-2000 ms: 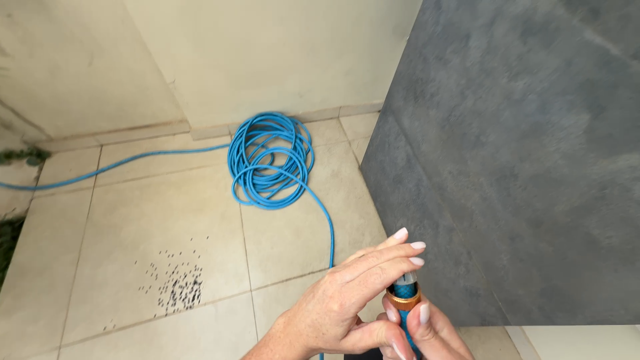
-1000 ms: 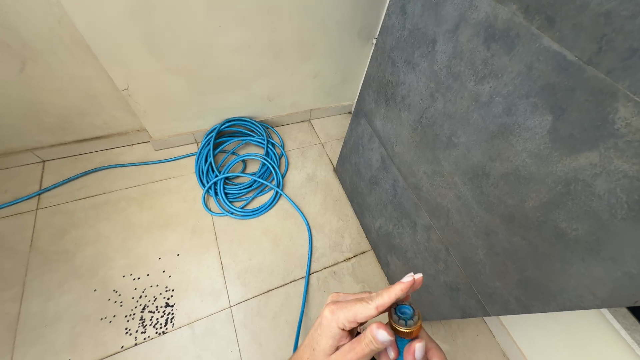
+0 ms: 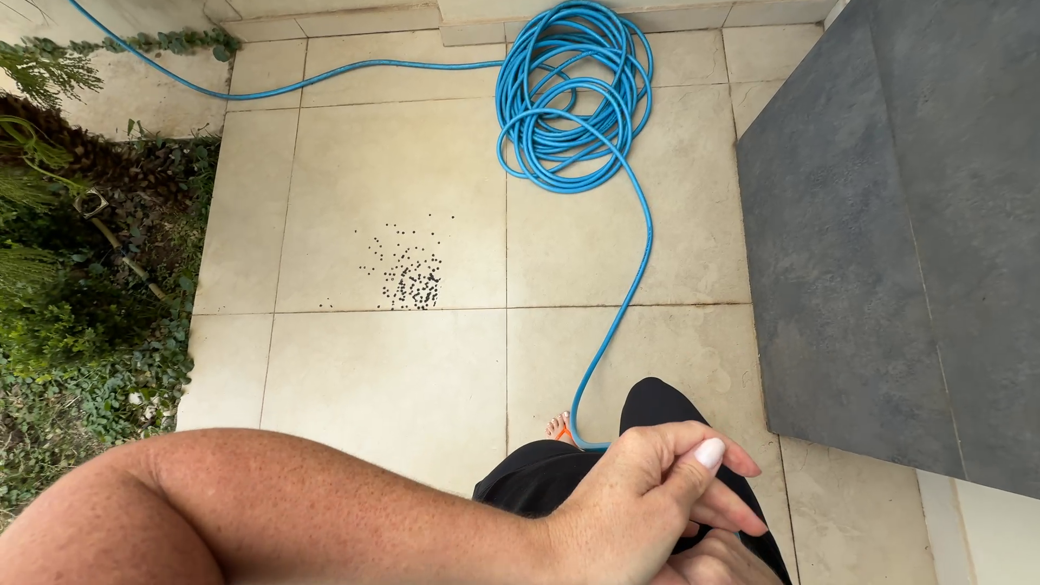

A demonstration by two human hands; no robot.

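Note:
My left hand [image 3: 650, 496] reaches in from the left at the bottom centre, thumb over loosely bent fingers. It lies over my right hand [image 3: 715, 561], of which only a part shows at the bottom edge. What lies between the hands is hidden. A blue hose [image 3: 647, 236] runs from a coil [image 3: 520, 146] by the wall down over the tiles, past my foot [image 3: 559, 426] in an orange sandal, and passes out of sight behind my black-clothed leg [image 3: 662, 402]. Its other end leads off at the top left.
Small dark pellets [image 3: 418, 284] lie scattered on the beige floor tiles [image 3: 390, 366]. A planted bed [image 3: 81, 325] with shrubs borders the floor on the left. A large dark grey panel [image 3: 861, 244] stands on the right. The wall base [image 3: 479, 32] runs along the top.
The view has shifted, bringing the plants, my foot and my legs into sight. The orange-brown ringed hose fitting, in my right hand before, is no longer visible.

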